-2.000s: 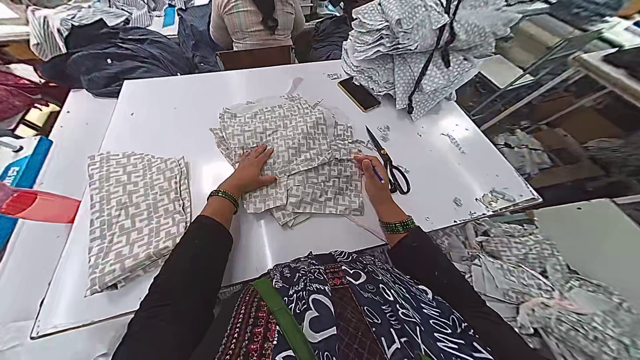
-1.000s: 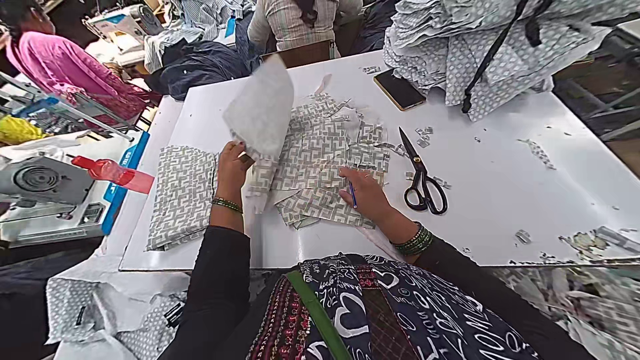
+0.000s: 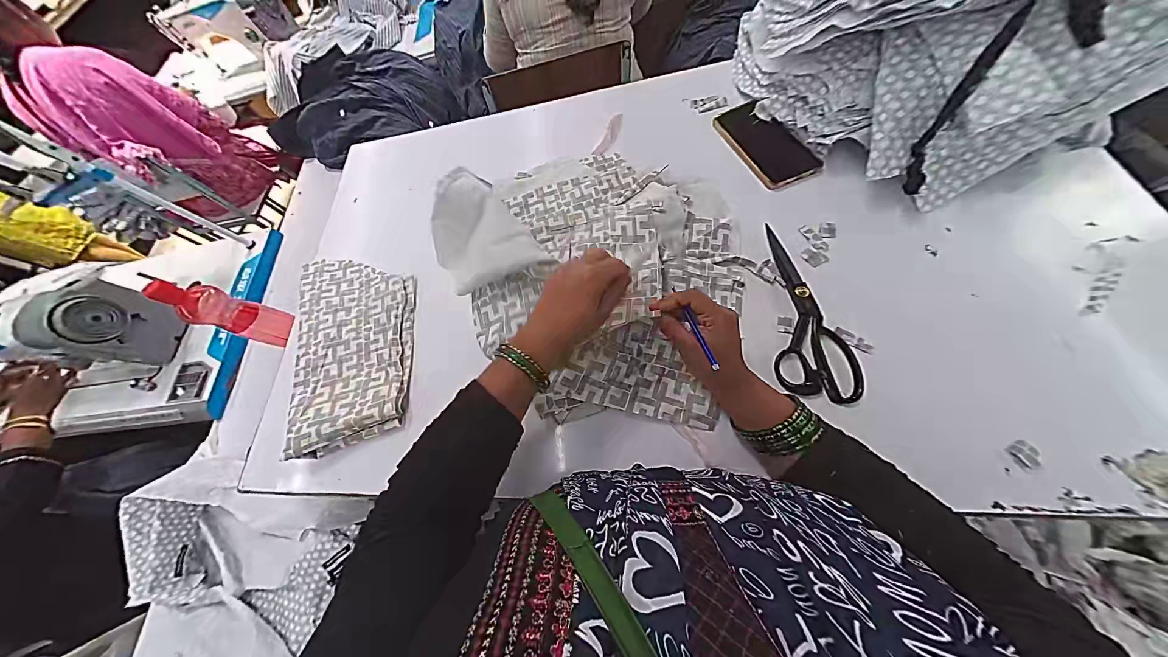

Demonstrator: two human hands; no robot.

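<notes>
Patterned grey-and-white fabric pieces (image 3: 630,374) lie loosely piled on the white table, one with its plain white underside (image 3: 488,228) turned up at the left. Over the middle of this pile is my left hand (image 3: 584,292), fingers bent together at the cloth; its fingertips are partly hidden. My right hand (image 3: 703,338) holds a blue pen (image 3: 701,339) and pinches a fabric edge beside the left hand. Black-handled scissors (image 3: 808,319) lie right of the pile with blades slightly apart. A folded stack of the same fabric (image 3: 351,356) rests to the left.
A smartphone (image 3: 768,144) lies near a tall heap of dotted grey fabric (image 3: 967,100) at the back right. Small scraps (image 3: 815,245) dot the table (image 3: 958,365). Left are a red plastic bottle (image 3: 219,310) and a sewing machine (image 3: 100,319) with a co-worker's hand (image 3: 36,388). More people sit beyond.
My left hand first lay flat on the pile, then lifted a piece showing its white underside; now it is back at the middle, near my right hand. The view has shifted left.
</notes>
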